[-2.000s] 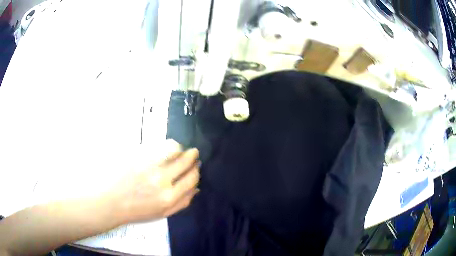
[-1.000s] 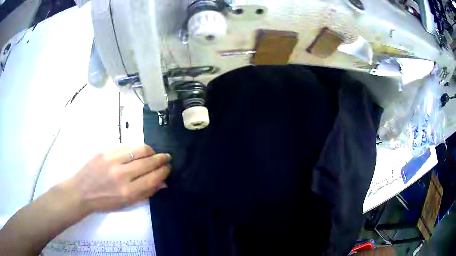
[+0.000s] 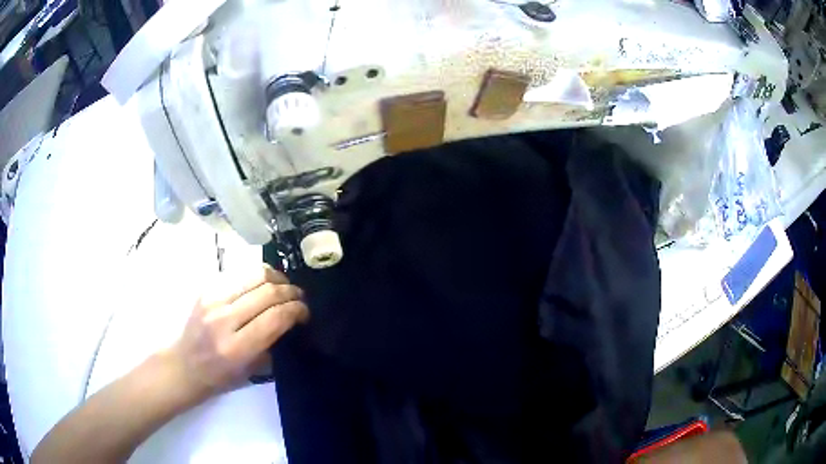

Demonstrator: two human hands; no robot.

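Note:
A dark garment (image 3: pixel 435 272) lies under the off-white machine head and runs down out of the picture. Its straight left edge passes by the presser foot (image 3: pixel 288 256), partly hidden behind the head's fittings. My left hand (image 3: pixel 246 328) comes from the lower left, its bent fingers together on that edge just below the foot; the fingertips' grip is partly hidden. A blurred skin-toned shape (image 3: pixel 702 450), cut off by the bottom edge at the right, may be my right hand; its fingers do not show.
The machine head (image 3: pixel 362 72) spans the top, with a cream tension dial (image 3: pixel 322 249) near the foot. A white table (image 3: pixel 81 272) lies at left, with a thin cord on it. At right are a clear plastic bag (image 3: pixel 738 177), a blue-white card (image 3: pixel 752 263) and a red-rimmed container (image 3: pixel 670 439).
The view has shifted, showing more of the machine head. My left hand has come closer to the presser foot. The skin-toned shape at the bottom right shows more than a second ago.

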